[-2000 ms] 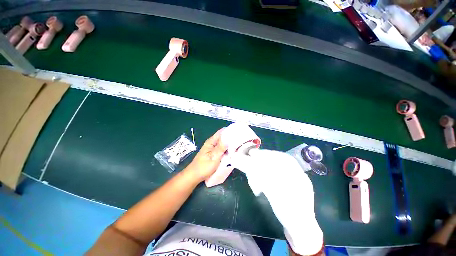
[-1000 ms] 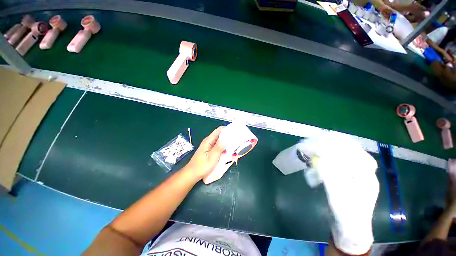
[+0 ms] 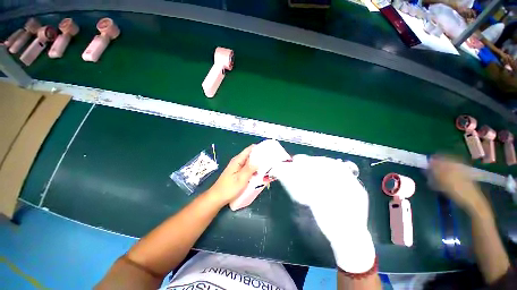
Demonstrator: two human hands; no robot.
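My bare left hand (image 3: 235, 173) is shut on a pink handheld fan (image 3: 248, 195), holding it tilted above the dark green bench with the ringed head up. My right hand (image 3: 309, 181), in a white knit glove, has its fingers at the front of the fan head and covers most of the grille. Its fingertips are lost in glare, so I cannot tell whether it holds anything. The silvery round top of the dispenser bottle (image 3: 354, 167) shows just behind the glove; the rest is hidden.
A small clear bag of swabs (image 3: 195, 171) lies left of my hands. A second fan (image 3: 401, 218) and a blue strip (image 3: 449, 226) lie right. Another person's blurred hand (image 3: 450, 175) reaches over the strip. More fans (image 3: 218, 72) lie on the green belt behind the whitish rail (image 3: 170, 113).
My gloved hand went right to the bottle and is back at the fan head. Another person's arm has come in at right. The belt fans at left and centre have shifted right.
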